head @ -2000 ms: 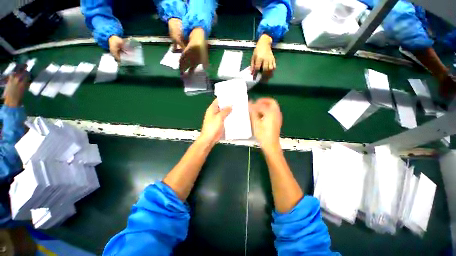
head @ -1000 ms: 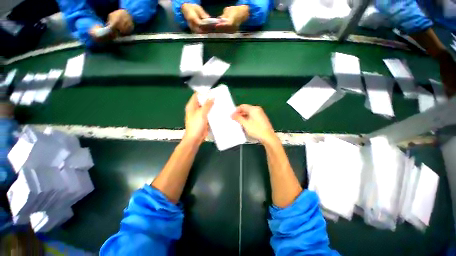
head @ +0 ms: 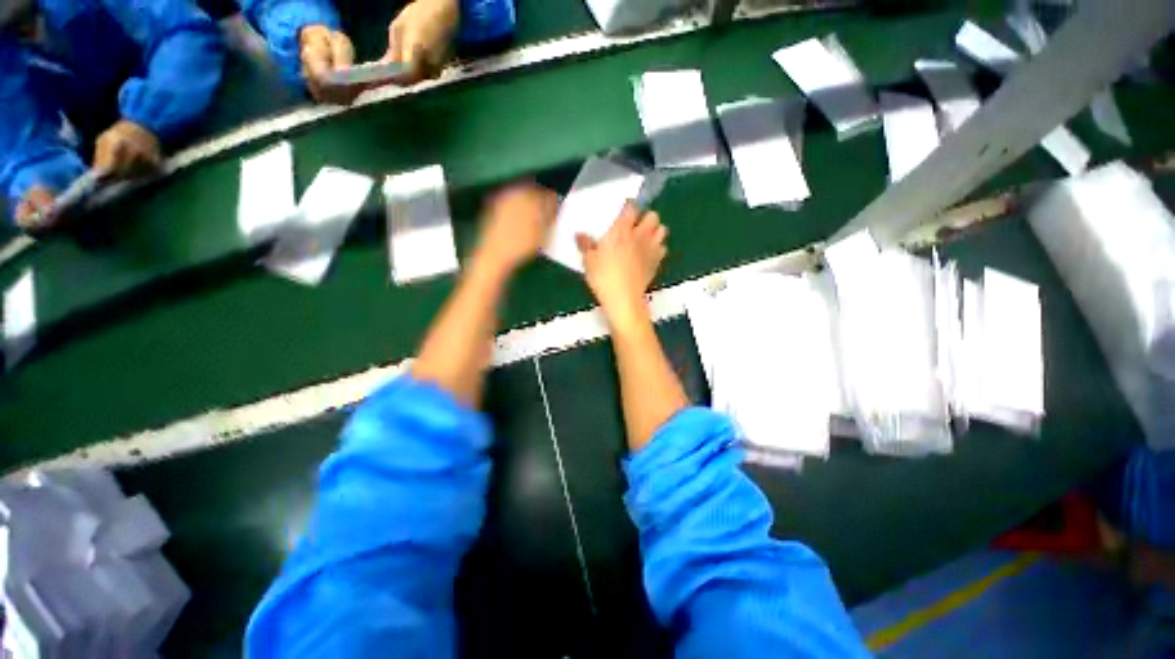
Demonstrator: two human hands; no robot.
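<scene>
A white packed piece [head: 595,206] lies slanted on the green belt in front of me, with a clear edge at its upper right. My right hand [head: 625,260] is at its lower right edge, thumb over the white face and fingers apart; a firm grip does not show. My left hand [head: 519,225] is blurred at the piece's left side, and its fingers cannot be made out. Another white piece [head: 421,222] lies flat on the belt left of my left hand, with two overlapping white pieces [head: 267,191] further left.
Several packed pieces lie on the belt [head: 515,129] to the right. A packed pile [head: 773,361] is on the right ledge, a leaflet stack [head: 84,566] at lower left. A slanting post [head: 992,129] and bagged bundle [head: 1115,277] stand right. Two people work across the belt.
The view has swung right. The white piece held between my hands is no longer there; a piece now lies left of my left hand. My hands have reached to another piece on the belt.
</scene>
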